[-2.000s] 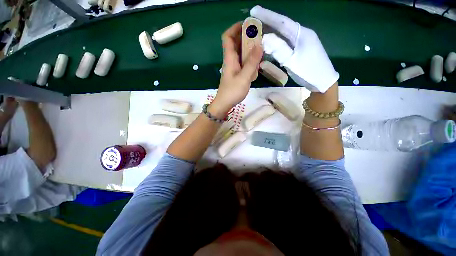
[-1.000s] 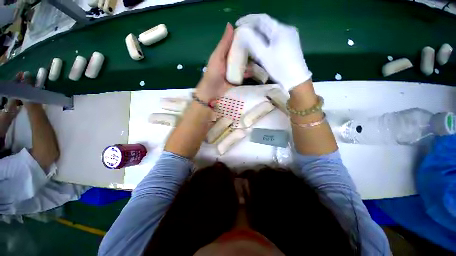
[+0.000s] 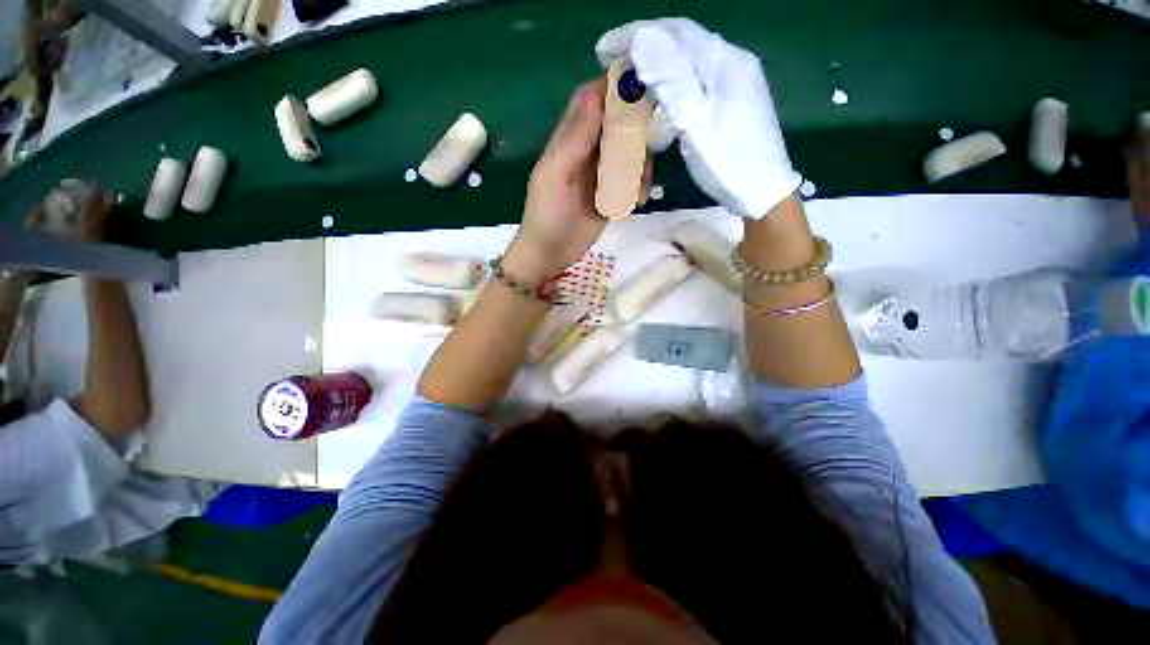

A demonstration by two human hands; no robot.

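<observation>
My left hand (image 3: 564, 189), bare, holds a plastic housing (image 3: 621, 158) upright over the belt, its flat pinkish-tan face towards me and the dark round window at the top. My right hand (image 3: 719, 114), in a white glove, holds the housing's top end at its right side. Another pale housing part shows just behind the gloved fingers. Several cream housings (image 3: 585, 360) lie on the white bench below my hands, around a sheet with red dots (image 3: 588, 280). A grey-green block (image 3: 685, 347) lies right of them.
The green belt (image 3: 530, 63) carries spaced housings (image 3: 454, 150) and small white bits. A dark red can (image 3: 314, 406) lies at left on the bench (image 3: 227, 365), a clear bottle (image 3: 996, 318) on its side at right. Another person's arms are at far left, blue clothing at right.
The held housing was turned back side up and now shows its flat face again. The belt housings have moved left, and one more lies alone left of my hands. The other person's hands reach onto the belt.
</observation>
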